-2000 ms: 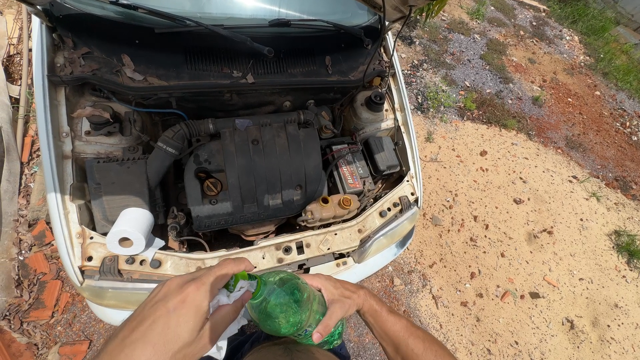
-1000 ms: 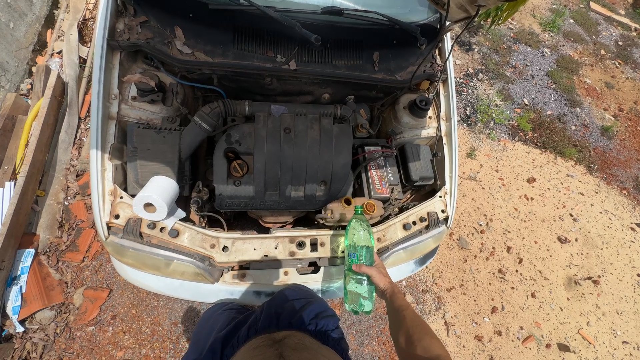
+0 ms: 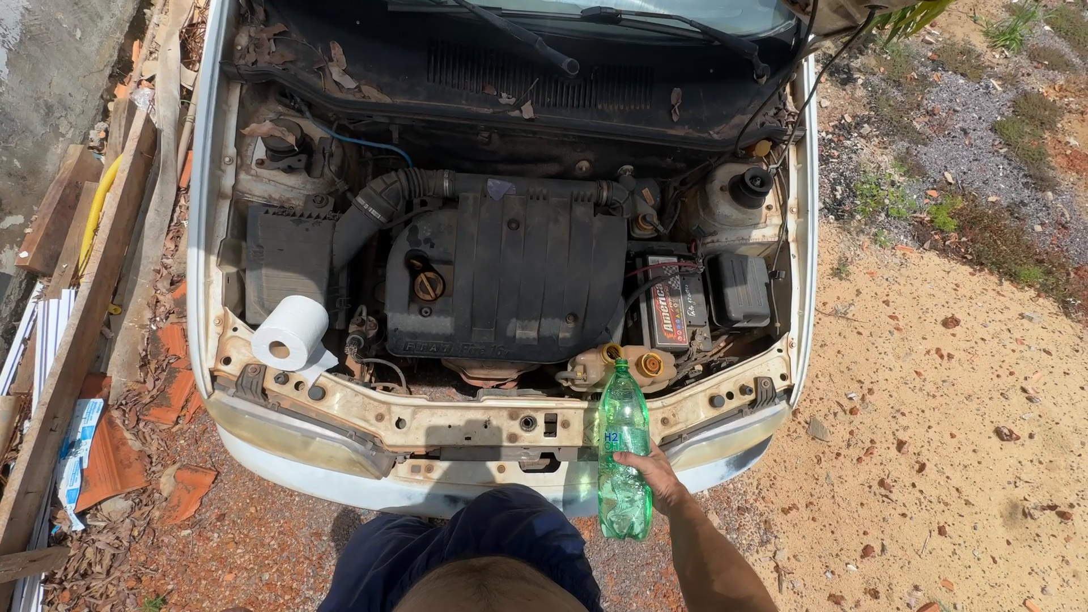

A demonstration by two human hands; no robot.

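Observation:
My right hand (image 3: pixel 654 476) is closed around a green plastic bottle (image 3: pixel 623 459), whose capped neck points toward the windshield, just in front of the coolant reservoir (image 3: pixel 586 369). Two caps or openings show on the reservoir, one beside the bottle's green cap. My left hand is out of view. A roll of white paper (image 3: pixel 302 321) lies on its side at the left of the front crossmember (image 3: pixel 476 425), its loose end hanging over the metal. The black engine cover (image 3: pixel 535 263) with its oil filler cap (image 3: pixel 427 284) fills the middle of the engine bay.
Right of the engine are the battery (image 3: pixel 676 306) and a black box (image 3: pixel 739 289). A black air filter box (image 3: pixel 289 263) sits at the left. Wooden boards (image 3: pixel 85 340) and broken clay tiles (image 3: pixel 110 459) lie left of the car; sandy ground (image 3: pixel 935 425) spreads to the right.
Two seconds ago both hands were at the bottle, the left by its cap with white paper. The left hand has gone from view. The bottle is now upright in the view, held by the right hand.

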